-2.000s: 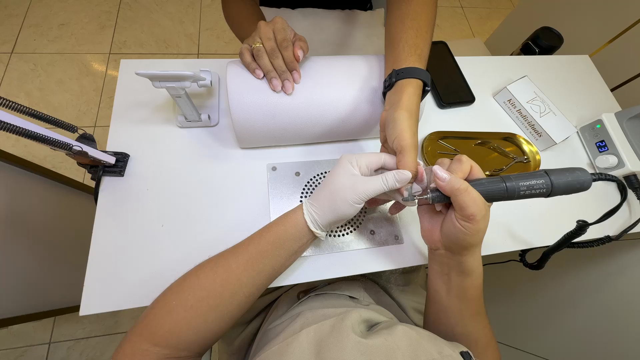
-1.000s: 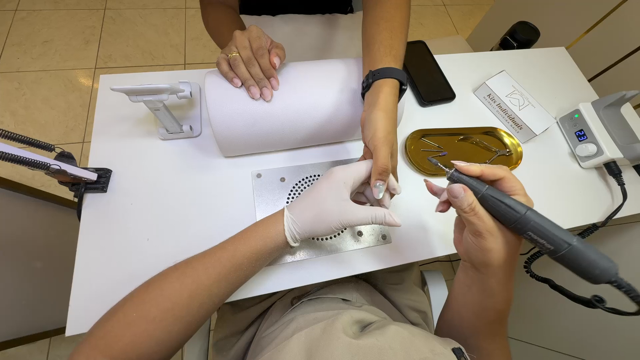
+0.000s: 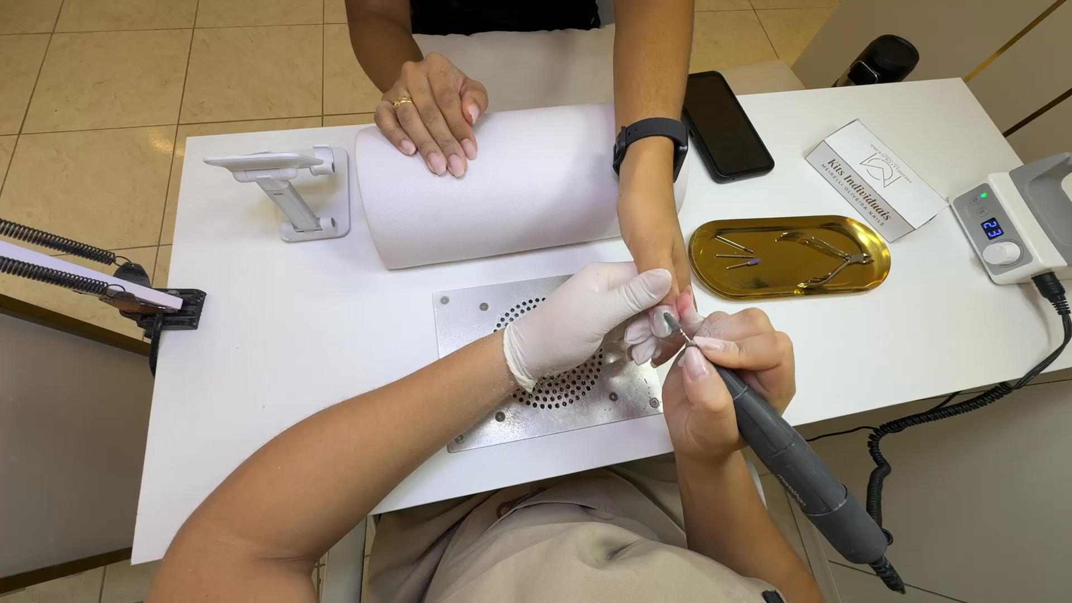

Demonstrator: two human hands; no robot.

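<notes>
My left hand (image 3: pixel 578 322), in a white glove, grips the fingers of another person's hand (image 3: pixel 657 226), whose wrist wears a dark smartwatch (image 3: pixel 651 130). Bare, my right hand (image 3: pixel 729 381) holds a grey electric nail drill (image 3: pixel 791 456) near its front end. The drill's dark tapered bit (image 3: pixel 672 322) is at one of that person's nails; whether it touches cannot be told. Beneath the hands lies a perforated metal dust-extractor plate (image 3: pixel 553 368). The person's other hand (image 3: pixel 431 113), with a gold ring, rests on a white padded armrest (image 3: pixel 494 197).
A gold tray (image 3: pixel 703 276) holds cuticle nippers (image 3: pixel 825 260) and several drill bits. Near it are a black phone (image 3: pixel 727 126), a printed white box (image 3: pixel 875 180) and the drill's control unit (image 3: pixel 1001 226). At left stand a white phone stand (image 3: pixel 322 193) and a clamped lamp arm (image 3: pixel 109 289).
One second ago the drill was held away from the other person's hand, over the gold tray's near edge; now its bit is at a nail. A dark bit lay in the tray area differently framed.
</notes>
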